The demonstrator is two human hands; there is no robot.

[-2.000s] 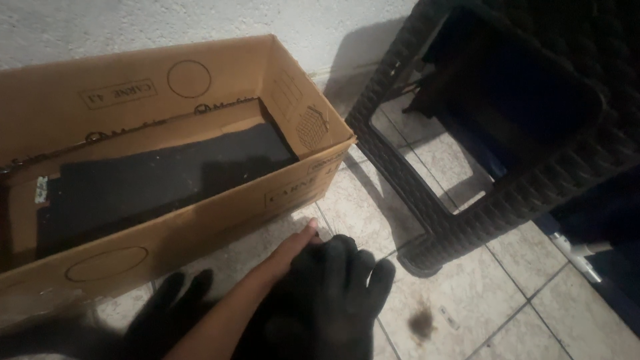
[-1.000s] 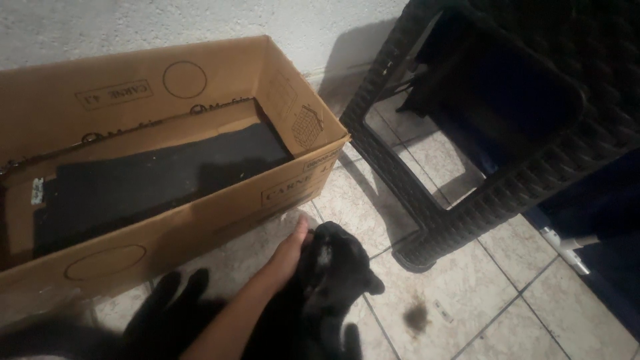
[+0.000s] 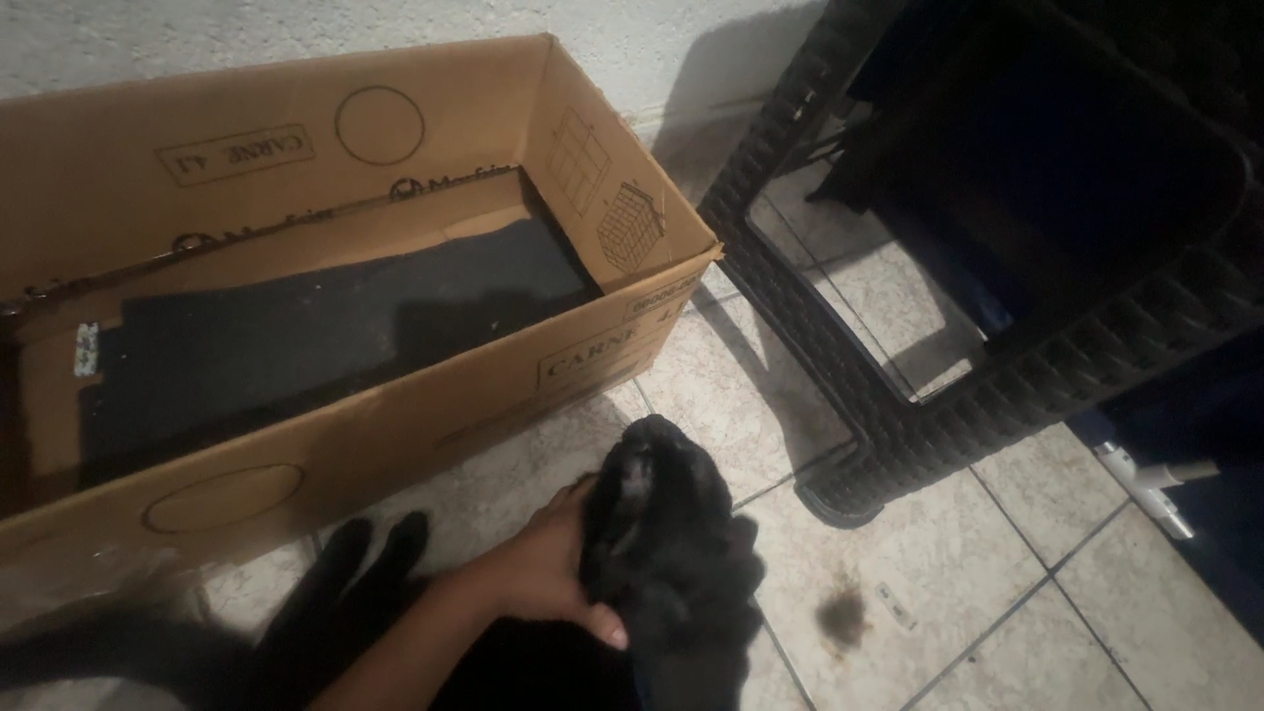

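My left hand [image 3: 553, 568] reaches in from the bottom edge and grips a black-furred animal [image 3: 671, 533], which looks like a dog. The fingers go behind the near-left side of its head, and the thumb lies across the lower side. Its head is beside the near side of an open cardboard box [image 3: 425, 405], over the tiled floor. Dark shadow hides most of its body. Two dark, narrow shapes [image 3: 346, 568] stand left of my forearm; whether they are its legs cannot be told. My right hand is not in view.
A flat dark sheet [image 3: 346, 326] lies inside the box, which stands by a white textured wall [image 3: 632, 49]. At the right is a dark woven-pattern plastic stool or chair frame [image 3: 918, 444]. A white pipe-like fitting [image 3: 1145, 489] and a brown stain [image 3: 842, 617] are on the tiles [image 3: 997, 592].
My left hand has drawn back slightly, and its thumb now shows on the near side of the animal's head. The animal's head has shifted and turned. The box and the frame have stayed put.
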